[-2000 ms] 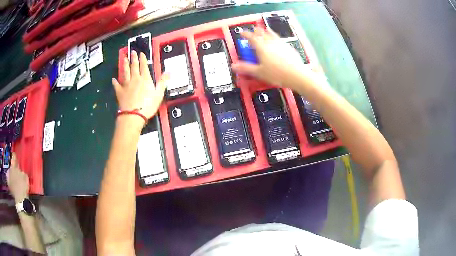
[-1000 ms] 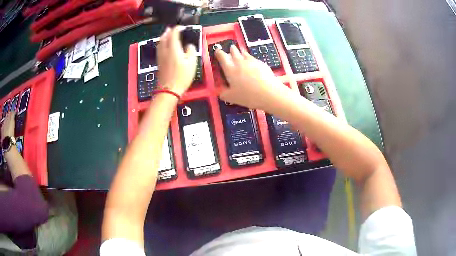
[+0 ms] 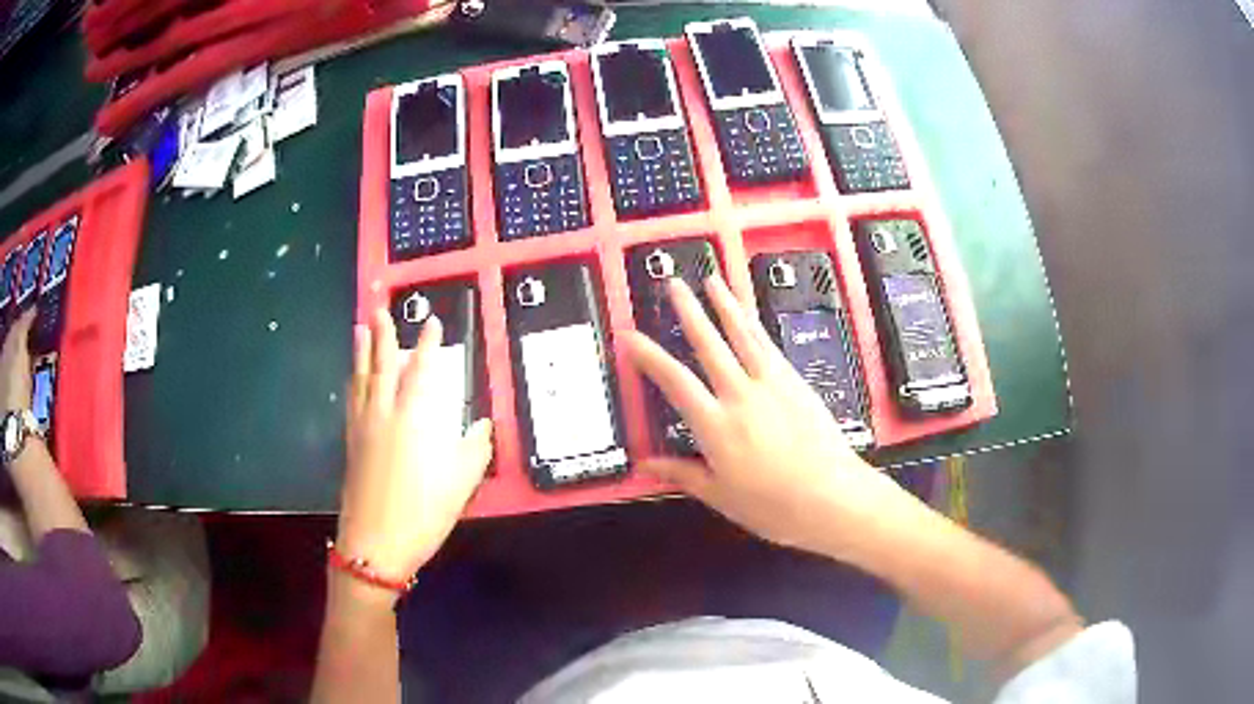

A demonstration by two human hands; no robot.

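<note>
A red foam tray (image 3: 626, 498) holds keypad phones in two rows. The far row shows fronts with dark screens, such as a phone (image 3: 538, 151) second from the left. The near row shows backs with open bays; one phone (image 3: 568, 378) has a white battery, and the rightmost phone (image 3: 915, 323) has a dark one. My left hand (image 3: 410, 461) lies over the near row's leftmost phone (image 3: 437, 305). My right hand (image 3: 770, 440) is spread over the near row's middle phone (image 3: 657, 282). Whether either hand grips its phone cannot be told.
Loose white batteries (image 3: 220, 138) lie beyond left on the green mat (image 3: 234, 399). Stacked red trays (image 3: 206, 55) are at the far left, with a dark phone (image 3: 571, 19) beside them. Another person's hand (image 3: 17, 371) is over a red tray (image 3: 103, 344) at left.
The far-row phones now all lie front up, where several showed backs before. Both my hands have moved from the far row down to the near row. The other person's arm has shifted.
</note>
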